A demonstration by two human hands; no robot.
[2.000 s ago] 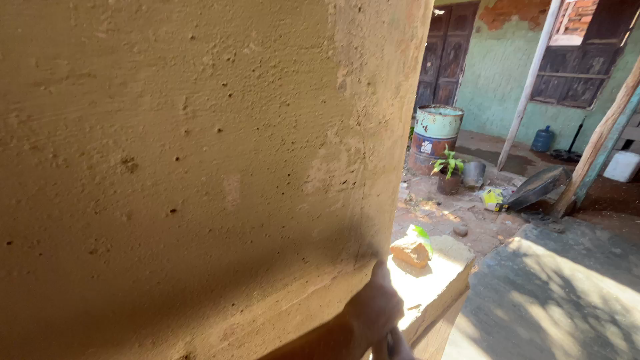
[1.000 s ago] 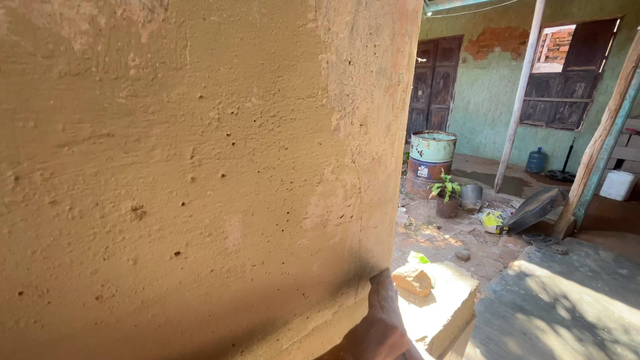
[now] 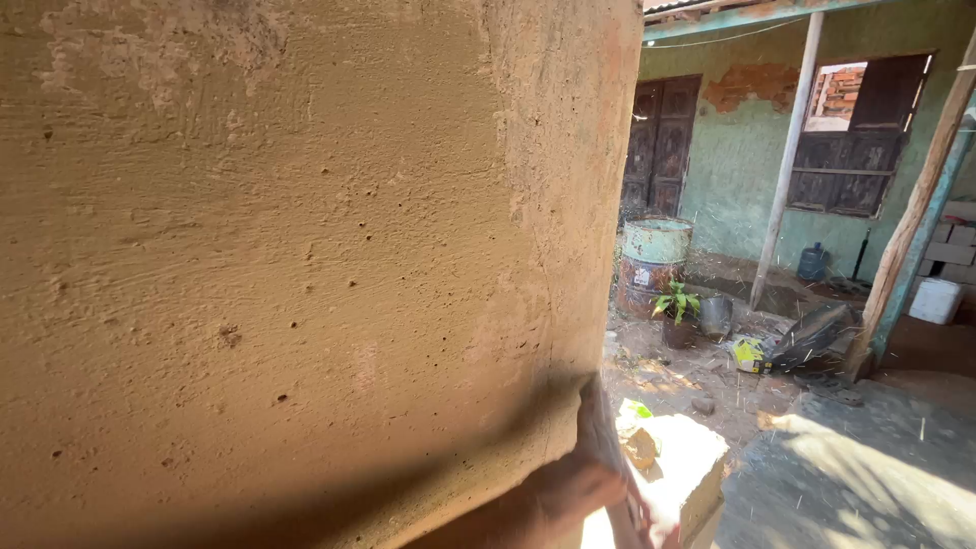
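Note:
A plastered, ochre-painted wall (image 3: 320,252) fills most of the view, pitted and worn, with its corner on the right. At the foot of that corner is my left hand (image 3: 583,480), blurred, its forearm entering from the bottom. A long narrow brownish thing (image 3: 598,423) stands against the wall edge by this hand; what it is and how it is held cannot be told. Lower, at the bottom edge, what appears to be my right hand (image 3: 656,528) shows only in part, blurred and close beside the left. Small pale specks fly in front of the yard.
Right of the hands, a sunlit ledge (image 3: 698,465) bears a stone chunk (image 3: 640,448). Beyond stand a rusty metal drum (image 3: 654,263), a potted plant (image 3: 677,305), a bucket (image 3: 715,316), a leaning post (image 3: 789,160), a wooden post (image 3: 915,206) and a blue jug (image 3: 813,263).
Flying pale specks now show against the yard, not plain in the earlier frames. The hands remain at the wall's lower corner, blurred. The view has tilted up since the first frame.

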